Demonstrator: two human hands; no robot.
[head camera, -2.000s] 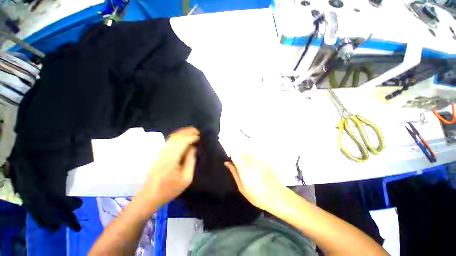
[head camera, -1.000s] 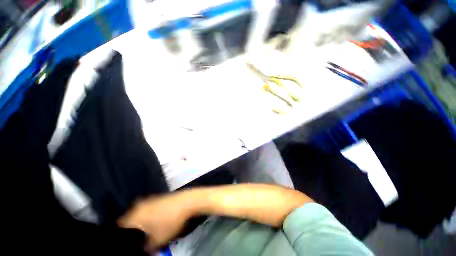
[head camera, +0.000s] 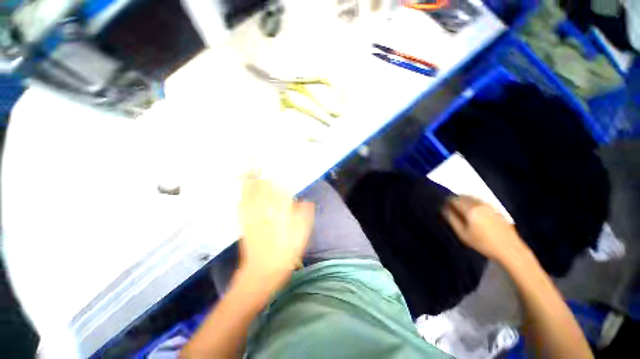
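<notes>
A black garment pile (head camera: 414, 238) lies right of my lap, beside a larger dark heap (head camera: 533, 161). My right hand (head camera: 481, 224) is at the right part of the nearer pile, fingertips on or just over the black cloth; whether they grip it is unclear. My left hand (head camera: 270, 224) is blurred over the front table edge, with thumb and fingers apart and nothing seen in it. A white paper or card (head camera: 470, 186) lies between the two dark heaps.
On the white table (head camera: 210, 161) lie yellow-handled scissors (head camera: 305, 98) and red and blue snips (head camera: 405, 60). The blurred sewing machine (head camera: 91, 70) is upper left. A ruler strip (head camera: 133, 280) runs along the front edge. Blue crates (head camera: 561, 105) stand at the right.
The view has swung right. The black garment that was on the table at left is out of view. My right hand has moved from that cloth to the pile at right; my left hand shows again.
</notes>
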